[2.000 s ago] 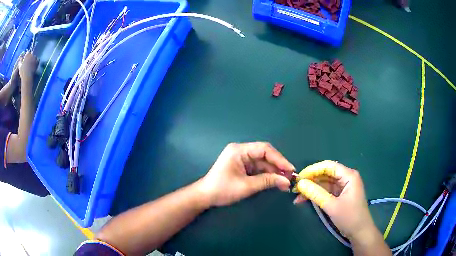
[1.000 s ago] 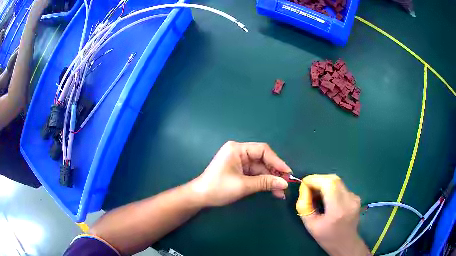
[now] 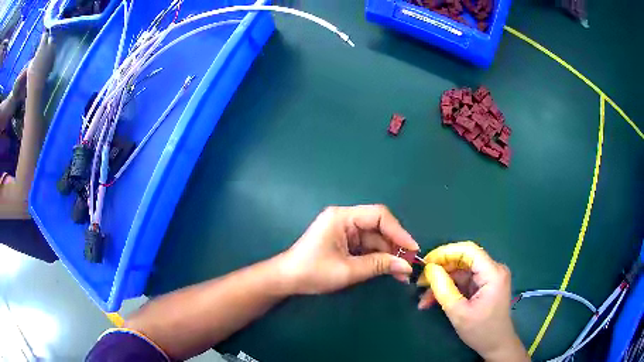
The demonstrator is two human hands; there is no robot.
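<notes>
My left hand [image 3: 353, 247] is bare and pinches a small red-brown connector housing [image 3: 407, 255] between thumb and index finger at the lower middle. My right hand [image 3: 469, 290] has yellow finger cots and pinches a thin white wire [image 3: 421, 260] right beside the housing. The wire's tip is at the housing; how deep it sits cannot be told. The rest of the cable is hidden by my right hand.
A large blue tray [image 3: 152, 184] with a wire harness [image 3: 106, 141] is at left. A pile of housings [image 3: 476, 124] and one loose housing [image 3: 396, 125] lie ahead. A blue parts bin [image 3: 438, 30] is at the top, another blue tray [image 3: 632, 318] at right. A person's arm [image 3: 32, 127] shows far left.
My right hand has moved up close to the housing, its yellow thumb and finger now extended on the wire. My left hand keeps its hold, nearly still. The neighbour's arm has shifted.
</notes>
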